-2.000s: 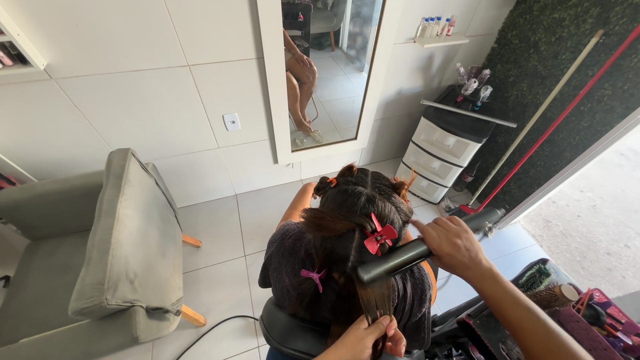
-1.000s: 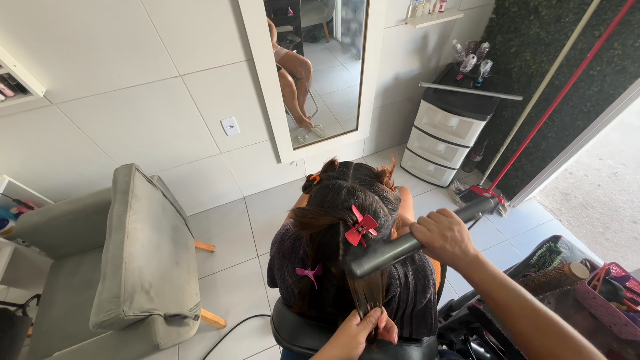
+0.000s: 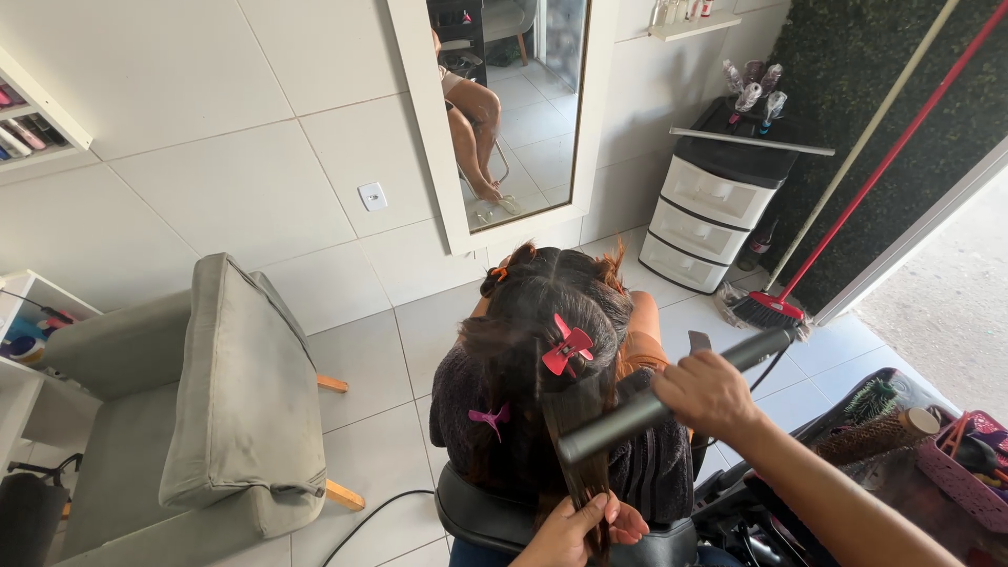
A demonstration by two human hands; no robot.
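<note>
My right hand (image 3: 705,396) is closed round a black hair straightener (image 3: 630,425), whose plates lie across a section of dark hair (image 3: 568,409) at the back of a seated person's head. Below it, my left hand (image 3: 587,528) pinches the lower end of that same section between thumb and fingers. A red claw clip (image 3: 567,346) holds hair just above the straightener. A pink clip (image 3: 491,420) sits in the hair to the left, and an orange clip (image 3: 499,273) is near the top of the head. A dark towel (image 3: 650,472) covers the person's shoulders.
A grey armchair (image 3: 244,394) stands at left. A framed mirror (image 3: 596,102) is on the tiled wall, beside a drawer unit (image 3: 709,205) and a red broom (image 3: 776,309). At lower right, a cart holds a round brush (image 3: 874,437) and a pink basket (image 3: 957,484). A black cable (image 3: 370,512) lies on the floor.
The straightener, held in my right hand, has moved down along the hair section, farther from the red clip. My left hand still holds the lower hair.
</note>
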